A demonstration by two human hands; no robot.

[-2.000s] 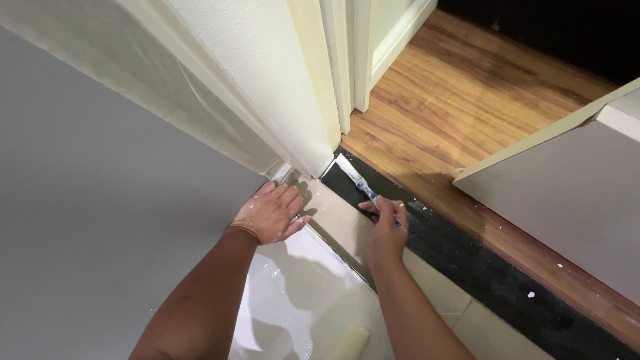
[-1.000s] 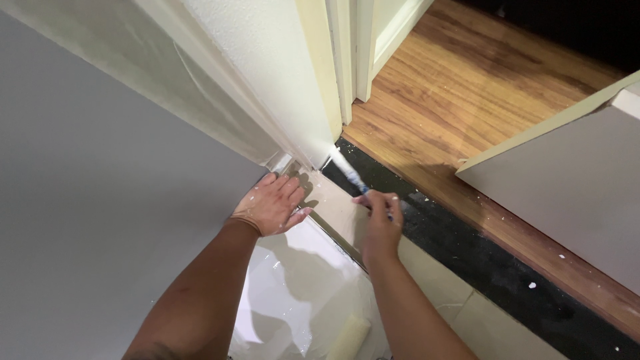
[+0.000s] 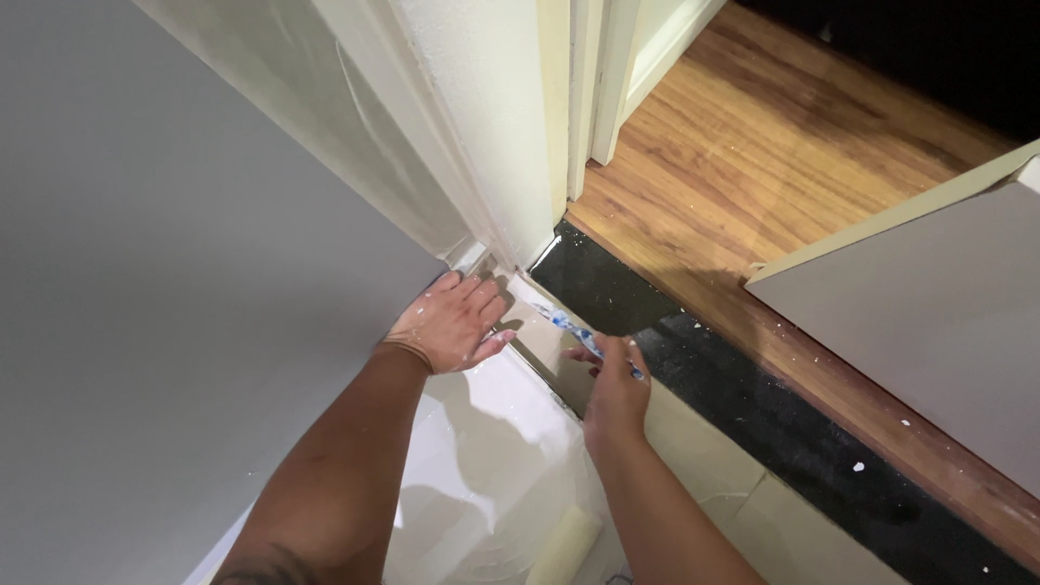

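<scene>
A paintbrush with a blue-and-white, paint-smeared handle is held in my right hand. Its white bristles are at the foot of the white wall end, beside the corner of the black threshold strip. My left hand, spotted with white paint, lies with fingers spread near the bottom edge of the grey panel; it holds nothing, and its palm is hidden. Below it is a tray wet with white paint, with a cream paint roller lying in it.
Wood flooring lies beyond the black strip, which bears white paint spots. A door frame rises at the upper middle. A grey panel with a cream edge stands at the right. Pale floor tiles show at the lower right.
The brush tip has moved from the black strip's corner to the left, nearer my left hand. My right hand has come slightly lower with it. My left hand has stayed in about the same place.
</scene>
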